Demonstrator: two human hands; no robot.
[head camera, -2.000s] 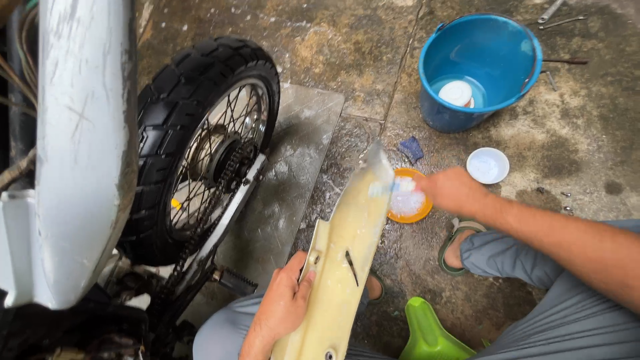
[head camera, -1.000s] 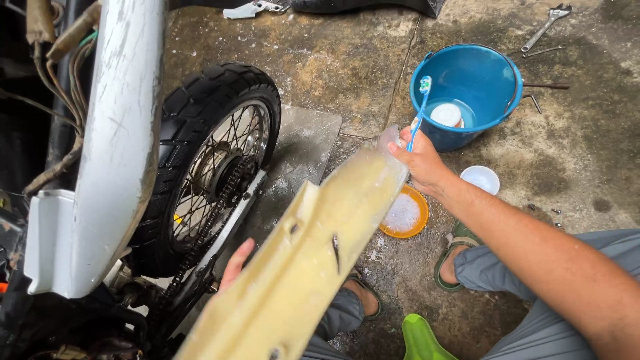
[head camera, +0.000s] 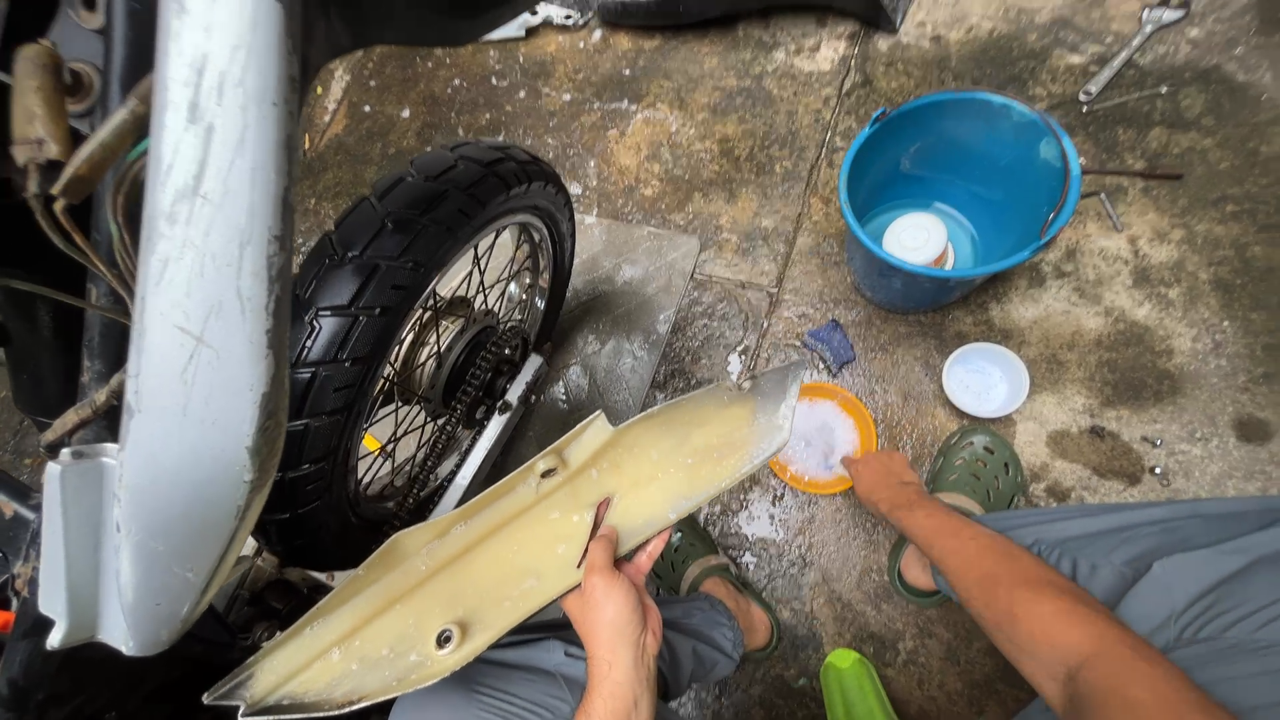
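My left hand (head camera: 615, 595) grips the lower edge of a yellowed plastic motorcycle side panel (head camera: 520, 520), its thumb on the inner face near a slot. The panel lies slantwise, wet with suds. At its upper right end stands an orange bowl (head camera: 868, 420) of foamy water, partly behind the panel tip. My right hand (head camera: 885, 480) is at the bowl's right rim with its fingers over the suds; whether it holds the toothbrush does not show. A blue scouring pad (head camera: 830, 346) lies just above the bowl. A small white bowl (head camera: 985, 380) with a little liquid stands to the right.
A blue bucket (head camera: 960, 150) with a white container (head camera: 915, 238) in it stands at upper right, beside an adjustable wrench (head camera: 1120, 62) and hex keys. The motorcycle's rear wheel (head camera: 350, 330) and silver bodywork (head camera: 210, 300) fill the left. A green plastic object (head camera: 853, 688) is at bottom.
My right hand has gone from the panel's upper end, where it held a blue-and-white toothbrush, down to the orange bowl. The panel has tilted flatter, and my left hand now shows on its lower edge.
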